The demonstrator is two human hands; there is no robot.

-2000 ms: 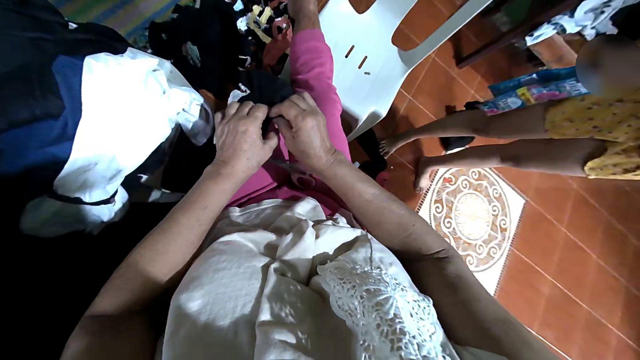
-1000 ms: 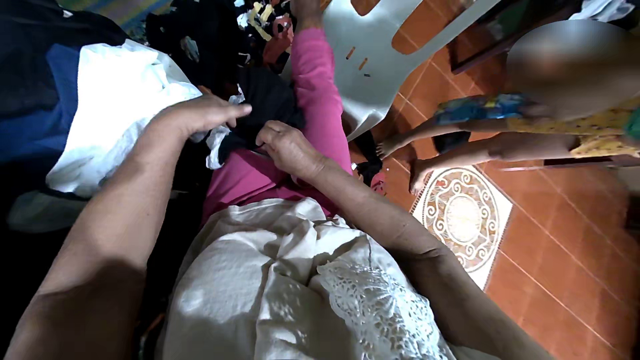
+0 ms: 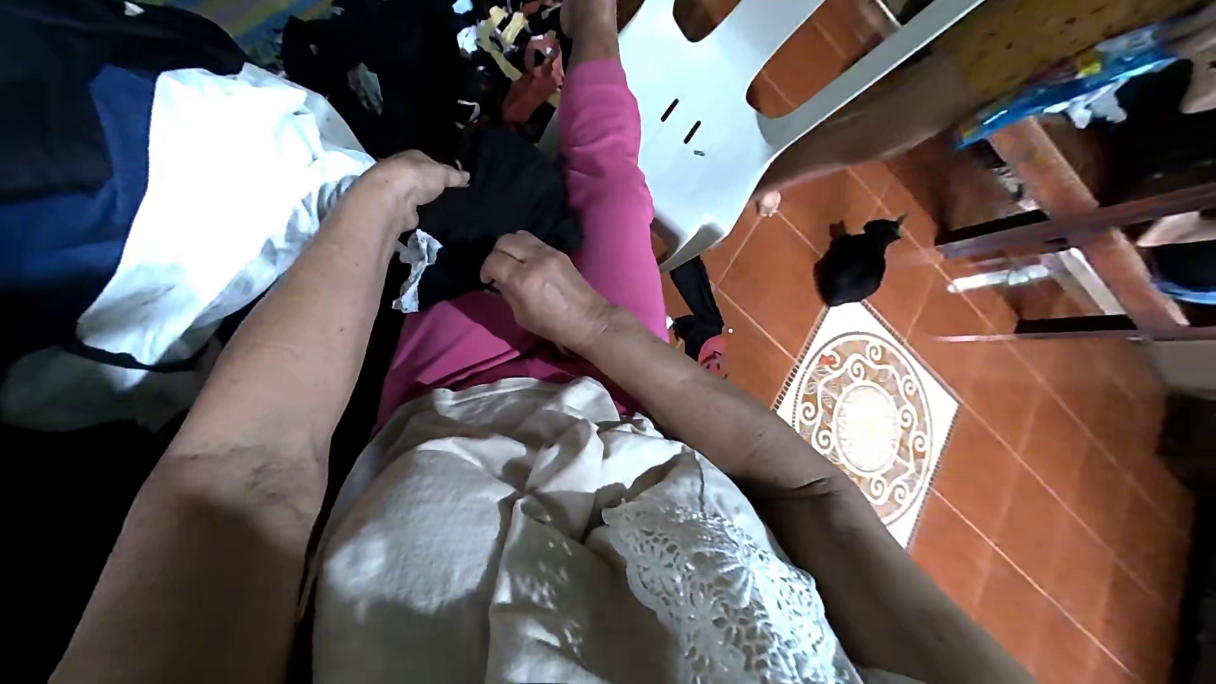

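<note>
A piece of black cloth (image 3: 518, 185) lies across my lap over pink trousers (image 3: 608, 161). My right hand (image 3: 546, 285) pinches the lower edge of that cloth between thumb and fingers. Above the cloth's left side is my left hand (image 3: 413, 185), its fingers extended; whether it holds anything cannot be made out. A crumpled white scrap (image 3: 416, 269) hangs just below the left hand. Left of that forearm lies a heap with white cloth (image 3: 223, 190) and dark blue cloth (image 3: 114, 161).
A white plastic chair (image 3: 703, 104) stands ahead on the right, near small cloth scraps (image 3: 513, 38). A black cat (image 3: 855, 263) is on the tiled floor beside a patterned tile inset (image 3: 866, 423). Another person's leg (image 3: 874, 119) crosses behind the chair, near wooden furniture (image 3: 1092, 218).
My left hand has moved left, away from my right hand, since the oldest frame. The other person has moved, and the black cat now shows on the floor.
</note>
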